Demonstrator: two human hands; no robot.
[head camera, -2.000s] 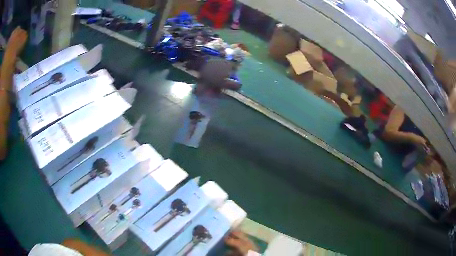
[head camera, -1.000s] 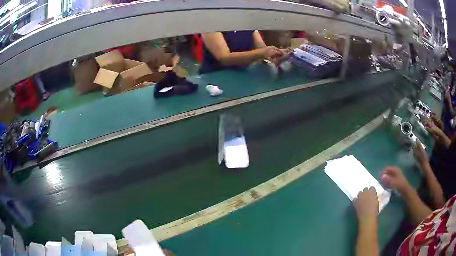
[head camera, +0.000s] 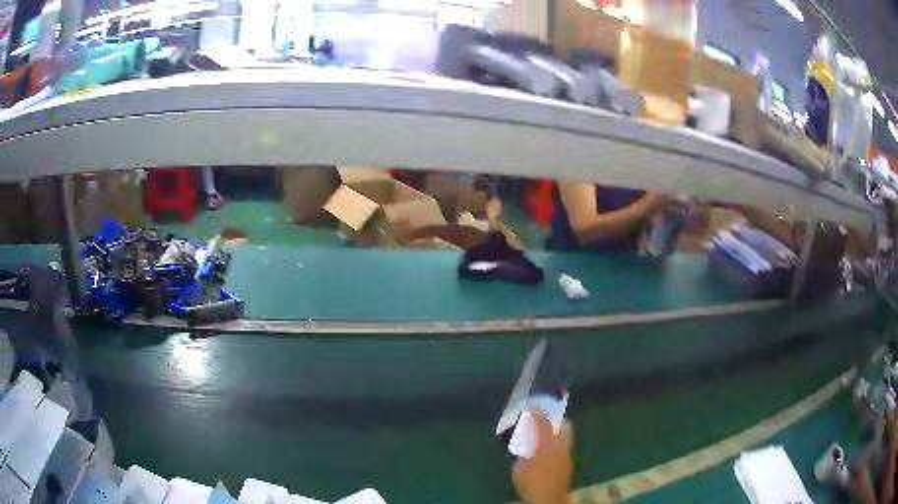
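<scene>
My right hand (head camera: 546, 463) reaches in from the bottom edge over the belt. Its fingers are on the near, white end of an open box (head camera: 532, 389), which has a dark grey, hollow-looking far part. The box is tilted on or just above the belt; a gap cannot be told. My left hand is not in view. White and pale blue retail boxes (head camera: 37, 433) stand close together at the lower left, cut off by the edge.
The dark green belt (head camera: 295, 404) crosses the view. Beyond it, blue and black parts (head camera: 158, 276), a black lump (head camera: 500, 264) and a small white item (head camera: 572, 286) lie on the bench. A person (head camera: 601, 217) works there. White papers (head camera: 770, 476) lie lower right.
The view has swung from the boxes to the right, then partly back left. My right hand has come onto the open box, which stood untouched on the belt one second ago.
</scene>
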